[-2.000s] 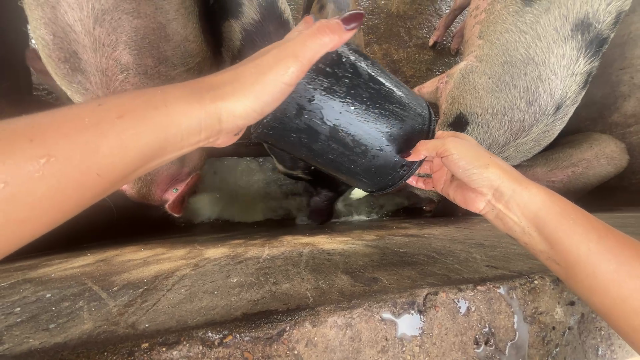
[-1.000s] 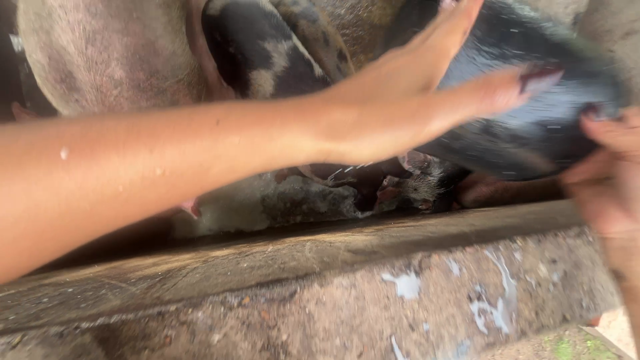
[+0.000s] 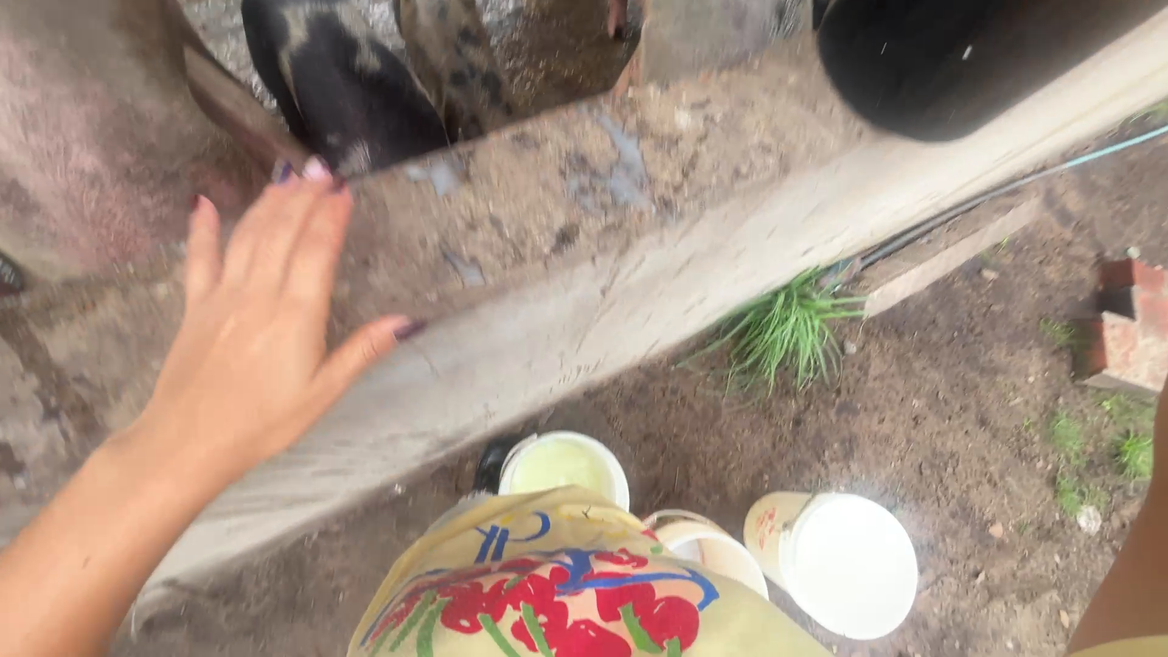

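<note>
My left hand (image 3: pixel 260 319) is held palm down over the top of the concrete pen wall (image 3: pixel 547 210), its fingers apart and nothing in it. Whether it touches the wall cannot be told. At the upper right a black bucket (image 3: pixel 922 64) is partly in view over the wall. Of my right arm only a part (image 3: pixel 1127 547) shows at the right edge; the right hand is out of view. Behind the wall stand a pink-grey pig (image 3: pixel 100 137) and a black spotted pig (image 3: pixel 347 82). Whitish liquid (image 3: pixel 625 164) is splashed on the wall top.
On the dirt ground outside the wall stand a white bucket of pale yellowish liquid (image 3: pixel 561 465), a second bucket (image 3: pixel 712 547) and a white-topped bucket (image 3: pixel 853 566). A grass tuft (image 3: pixel 785 333), a hose (image 3: pixel 1004 187) and bricks (image 3: pixel 1127 319) lie farther right. A patterned yellow garment (image 3: pixel 566 593) shows below.
Two seconds ago both hands were at the tilted black bucket over the pigs. My left hand is now away from it. The view has swung toward the ground outside the wall.
</note>
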